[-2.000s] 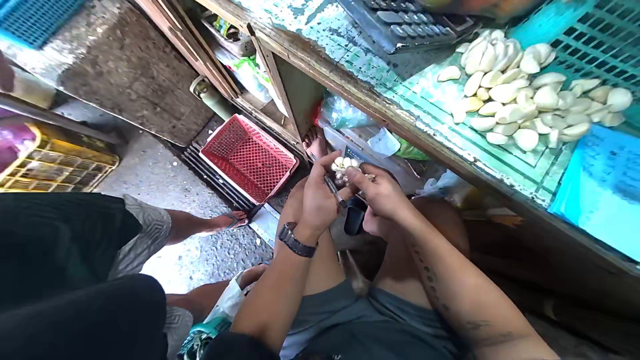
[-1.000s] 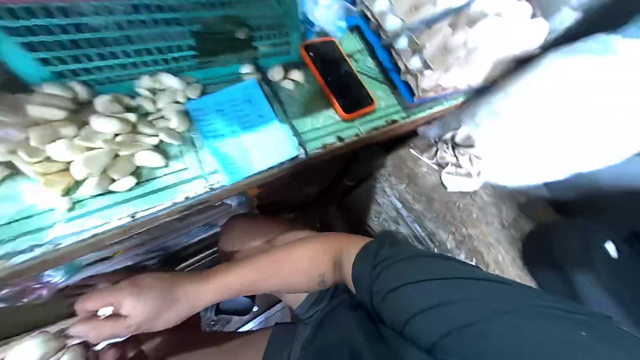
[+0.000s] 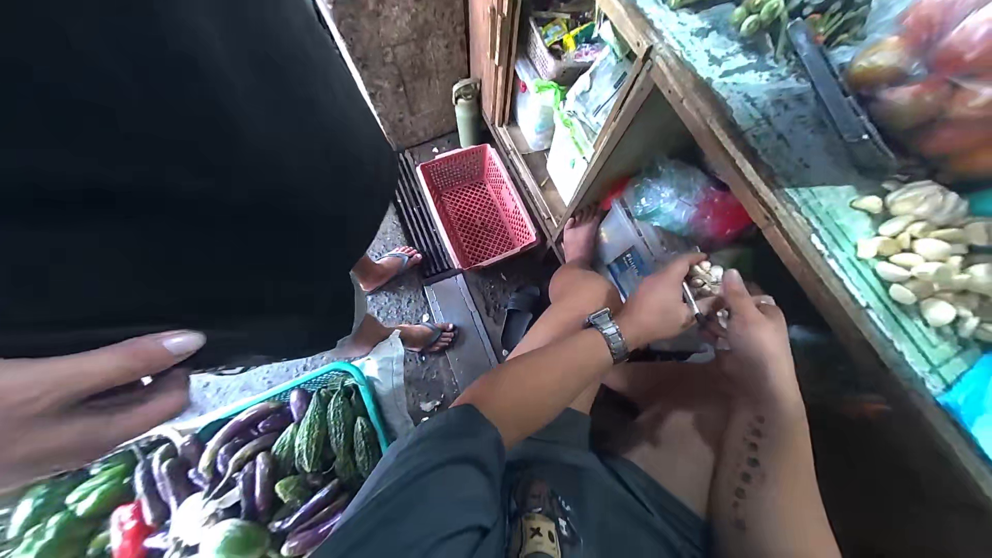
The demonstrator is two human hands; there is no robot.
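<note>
My left hand (image 3: pixel 659 306), with a metal watch at its wrist, holds a garlic bulb (image 3: pixel 705 279) above my lap. My right hand (image 3: pixel 756 318) is close against it, thumb raised, with a small pale piece like a garlic clove (image 3: pixel 723 316) at its fingers. A thin metal blade (image 3: pixel 690 298) shows between the two hands; which hand holds its handle is hidden. On the green wooden counter to the right lies a pile of peeled garlic cloves (image 3: pixel 932 249) with a whole bulb (image 3: pixel 926 203) behind it.
A person in black (image 3: pixel 186 170) stands close at left, one hand (image 3: pixel 85 395) over a basket (image 3: pixel 364 387) of eggplants and bitter gourds. A red plastic crate (image 3: pixel 480 209) sits on the floor. The counter's wooden edge (image 3: pixel 775 225) runs close beside my right hand.
The view has swung back from the counter, where a phone showed, to my lap and the floor. The garlic stays at my hands. The person in black now stands nearer on the left.
</note>
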